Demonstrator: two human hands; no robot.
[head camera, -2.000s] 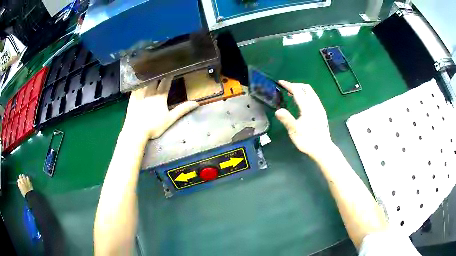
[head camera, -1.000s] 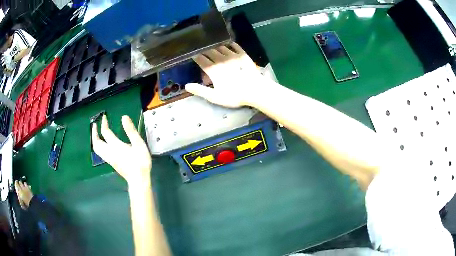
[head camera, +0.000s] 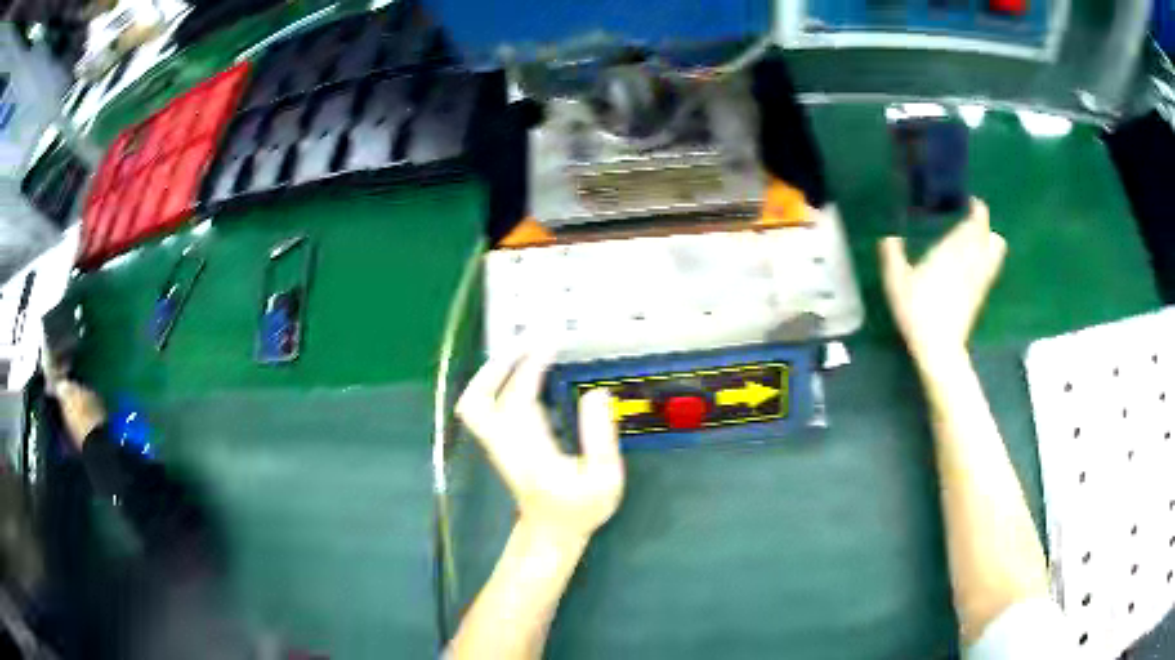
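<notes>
The press head (head camera: 644, 155) is down over the nest, and only the nest's orange edges (head camera: 786, 204) show. No phone part is visible inside it. In front are the silver fixture plate (head camera: 670, 294) and the blue base with the red start button (head camera: 684, 411). My left hand (head camera: 548, 451) is open at the base's left front corner, thumb over the left yellow arrow, not on the button. My right hand (head camera: 947, 284) is open and empty, fingertips just below a dark phone part (head camera: 934, 168) on the green mat. Blur hides whether they touch.
Two phone parts (head camera: 280, 325) (head camera: 177, 304) lie on the mat at left, near black trays (head camera: 348, 123) and a red tray (head camera: 161, 161). A yellow-green hose (head camera: 445, 426) runs left of the press. A perforated white sheet (head camera: 1115, 451) lies right. Another person's hand (head camera: 80, 410) is far left.
The press head has come down over the nest. My right hand has left the nest for the phone part at right. My left hand has moved from the left phone part to the press base.
</notes>
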